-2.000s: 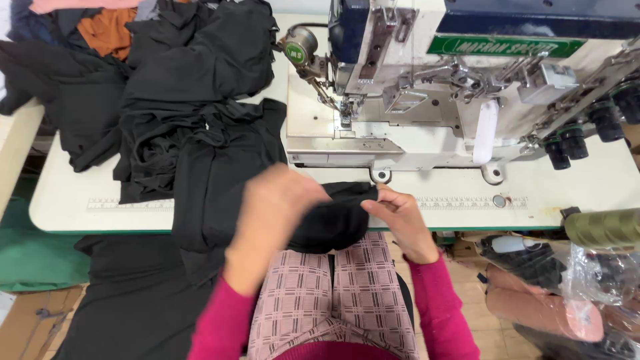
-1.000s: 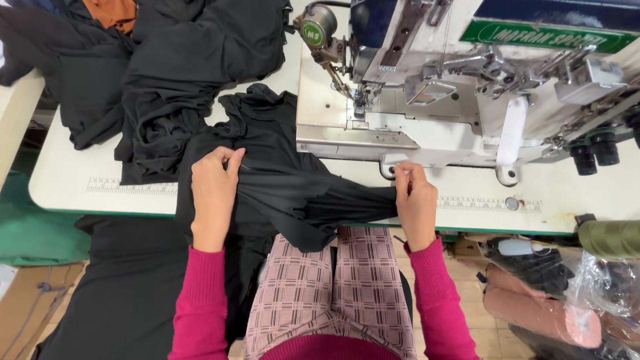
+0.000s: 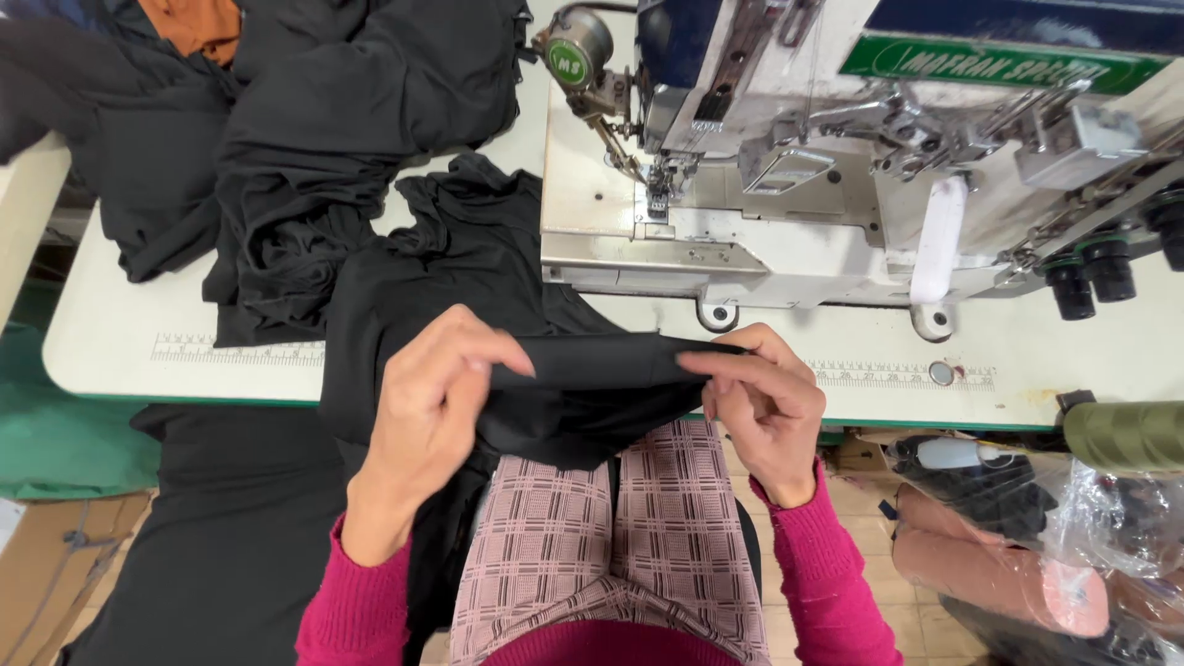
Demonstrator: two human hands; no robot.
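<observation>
Between my hands a folded edge of a black fabric garment [image 3: 592,363] is stretched over my lap, in front of the sewing machine. My left hand [image 3: 425,407] pinches the fold at its left end, thumb and forefinger on the cloth. At the right end my right hand [image 3: 763,398] grips the same edge, fingers partly behind it. The rest of the garment spreads left onto the table. Above it stands an industrial sewing machine [image 3: 703,231], its presser foot [image 3: 658,199] over the needle plate with no cloth under it.
Black garments [image 3: 370,102] are heaped at the left of the white table [image 3: 111,305], with an orange cloth [image 3: 199,28] behind. A ruler strip [image 3: 240,350] runs along the front edge. An olive thread cone [image 3: 1124,435] and plastic-wrapped pink rolls [image 3: 962,546] lie at the right.
My left hand has moved right, closer to my right hand. The cloth, spread wide and bunched one second ago, now shows a flat folded band between them. The view has shifted somewhat.
</observation>
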